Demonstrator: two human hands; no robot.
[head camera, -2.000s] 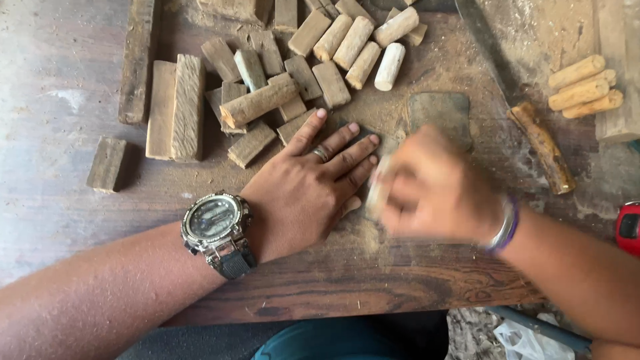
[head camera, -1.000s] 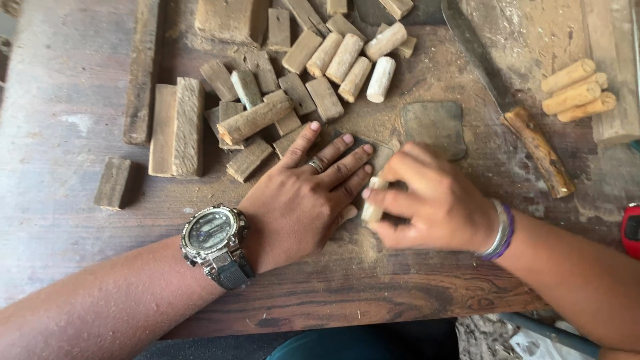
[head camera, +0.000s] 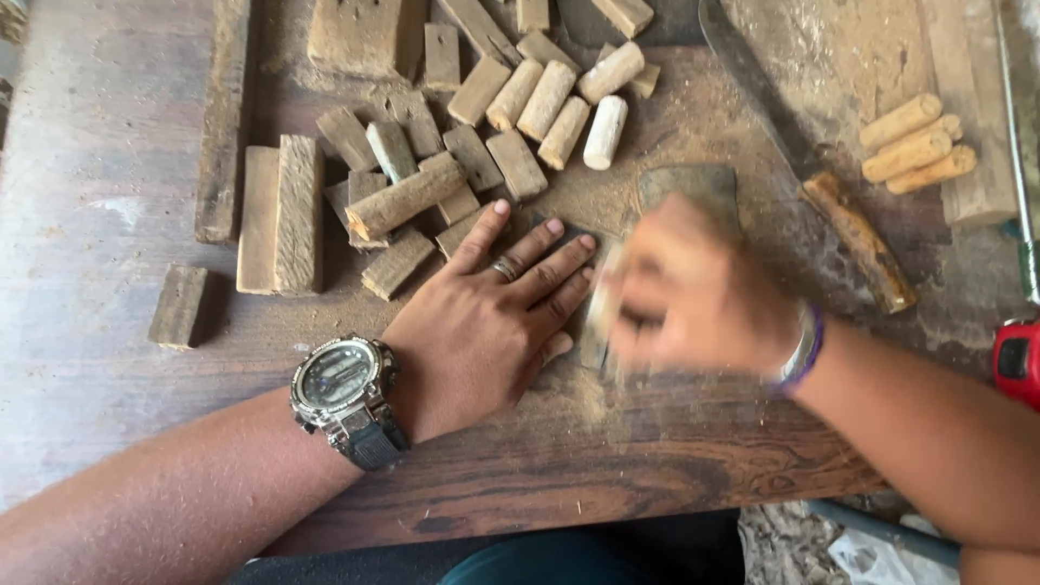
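My left hand (head camera: 487, 321) lies palm down on the wooden tabletop (head camera: 520, 479), fingers slightly apart, pressing on a dark flat sheet (head camera: 595, 349) that shows beyond its fingertips. My right hand (head camera: 699, 292), blurred, grips a pale wooden piece (head camera: 603, 305) over that sheet, just right of the left fingers. Another dark, worn sheet (head camera: 691, 183) lies partly behind the right hand. Rectangular wood blocks (head camera: 398, 262) and a longer rounded stick (head camera: 406, 195) are heaped above the left hand. Several short wooden cylinders (head camera: 546, 99) lie behind them, one of them whiter (head camera: 605, 132).
A machete-like knife with a wooden handle (head camera: 861, 244) lies at the right, near several smooth dowels (head camera: 910, 146). A red tape measure (head camera: 1017, 361) sits at the right edge. Long wood strips (head camera: 227, 122), upright-edged blocks (head camera: 299, 215) and a lone block (head camera: 179, 305) are at left. Sawdust is scattered about.
My right hand has shifted slightly back and forth beside the left hand, still gripping the pale piece. My left hand stays flat in about the same place.
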